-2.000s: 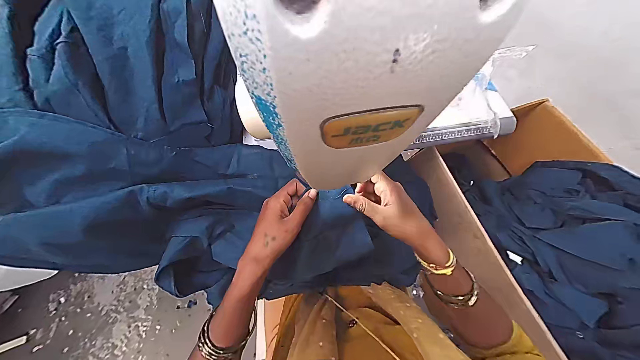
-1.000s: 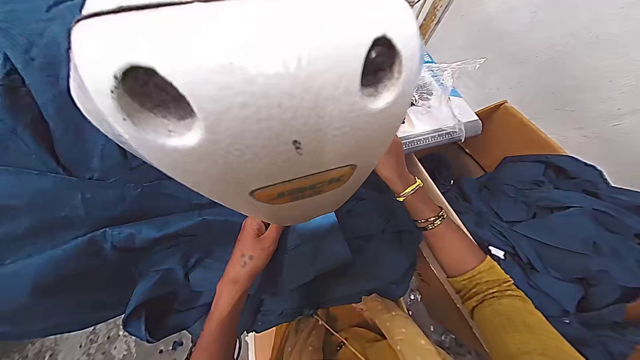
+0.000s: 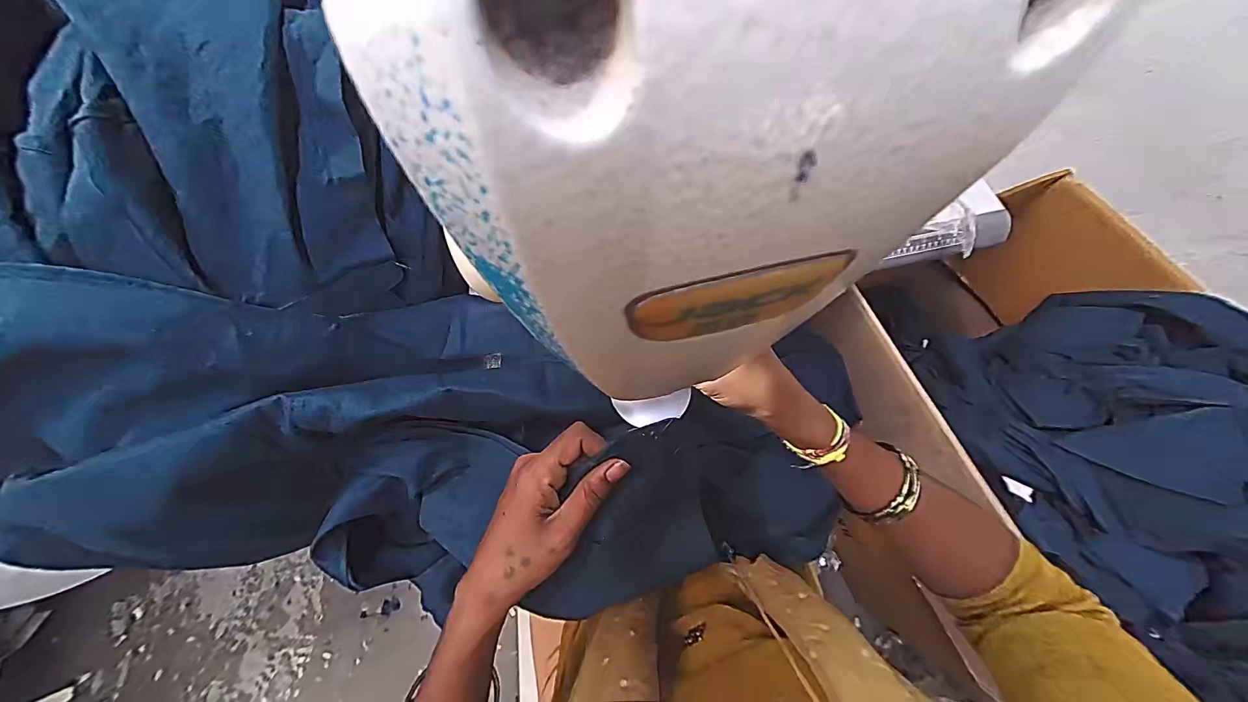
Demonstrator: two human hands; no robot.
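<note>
The white head of a Jack sewing machine (image 3: 741,175) fills the upper middle of the view and hides its needle area. Dark blue fabric (image 3: 390,409) lies under and in front of it. My left hand (image 3: 546,507) pinches the fabric's edge between thumb and fingers, just left of a small white rounded part (image 3: 651,408) below the head. My right hand (image 3: 756,390) reaches in beneath the head's right side, its fingers hidden, so what it holds cannot be told.
More blue fabric (image 3: 175,156) is heaped at the upper left. On the right stands a cardboard box (image 3: 1092,234) with blue garments (image 3: 1102,439) in and over it. A white ruled machine part (image 3: 985,224) juts out near the box. Scraps litter the floor (image 3: 214,634).
My right hand was pinching the fabric beside my left hand two seconds ago; it then went up behind the machine head and is now lower, partly hidden. The view has shifted.
</note>
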